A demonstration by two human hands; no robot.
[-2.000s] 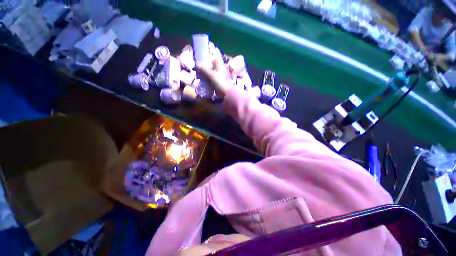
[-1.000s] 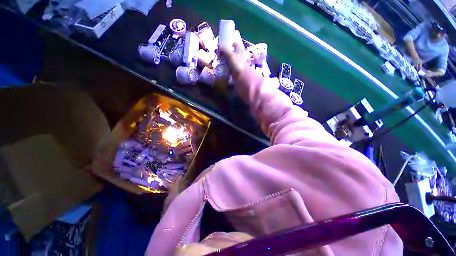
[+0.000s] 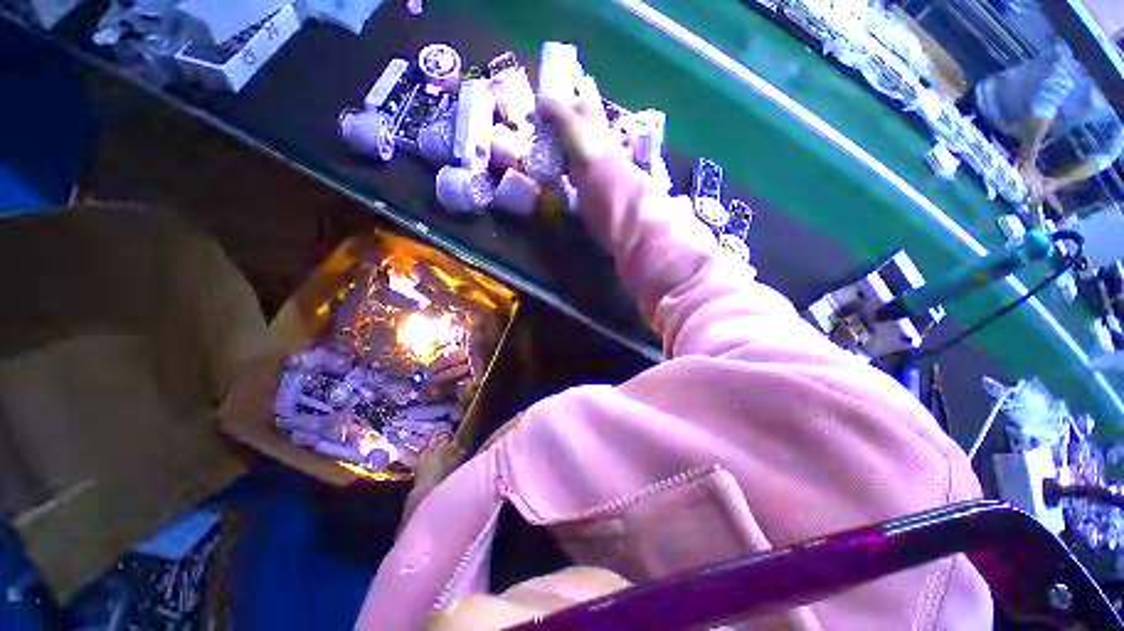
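White device units (image 3: 472,123) lie heaped on the dark bench at the upper middle, some with dark circuit boards and round ringed heads showing. My right hand (image 3: 572,128) is at the heap's far side, with its fingers around the lower end of a pale rectangular unit (image 3: 560,74). My left hand (image 3: 434,465) is small and dim at the near right edge of the yellow-orange bin (image 3: 496,358); its fingers and any hold are unclear. The bin contains many white units under a bright glare.
An open cardboard box (image 3: 136,382) is left of the bin. A teal electric screwdriver (image 3: 986,269) meets a white-and-black block (image 3: 851,308) at right. Bagged parts (image 3: 234,37) lie at upper left. Beyond the green conveyor (image 3: 789,160) is another person (image 3: 1054,111).
The view has shifted, and my left hand now shows at the bin's edge, unseen two seconds ago. My right hand stays at the same unit, which now leans slightly. The other person has bent forward.
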